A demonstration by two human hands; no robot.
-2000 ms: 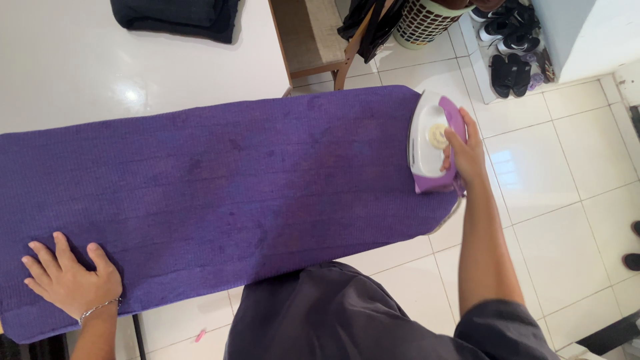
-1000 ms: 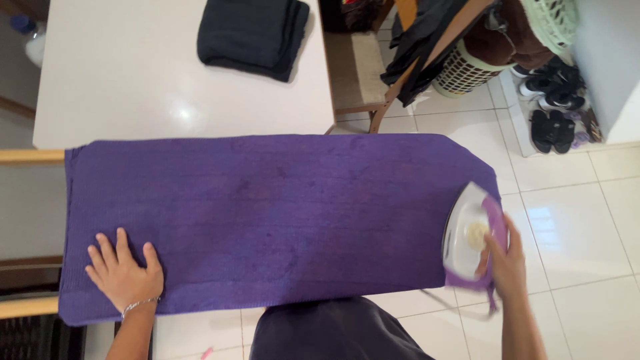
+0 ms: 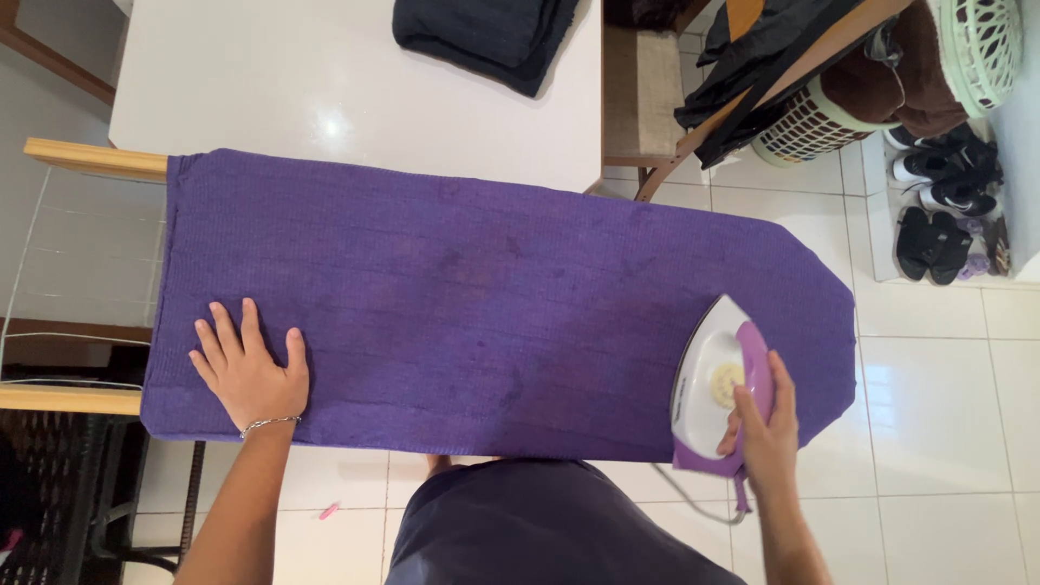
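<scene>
A purple fabric cover lies over the ironing board (image 3: 487, 309), which spans the view from left to right. My left hand (image 3: 253, 366) rests palm down on the board's left part, fingers spread, a chain bracelet at the wrist. On the right part, my right hand (image 3: 764, 422) grips the handle of a white and purple clothes iron (image 3: 708, 382). The iron's tip points away from me, and its soleplate seems tilted to the left; whether it touches the cover I cannot tell. Its grey cord (image 3: 691, 497) hangs past the board's near edge.
Folded black cloth (image 3: 487, 32) lies on a white table (image 3: 268, 81) behind the board. At the upper right stand a chair (image 3: 642, 97) with black cloth on it and a pale green laundry basket (image 3: 804, 126). Several shoes (image 3: 930, 244) sit by the wall.
The iron has moved from the board's tapered right end toward the left along it, still in my right hand. My left hand stays flat on the cover. The view has shifted.
</scene>
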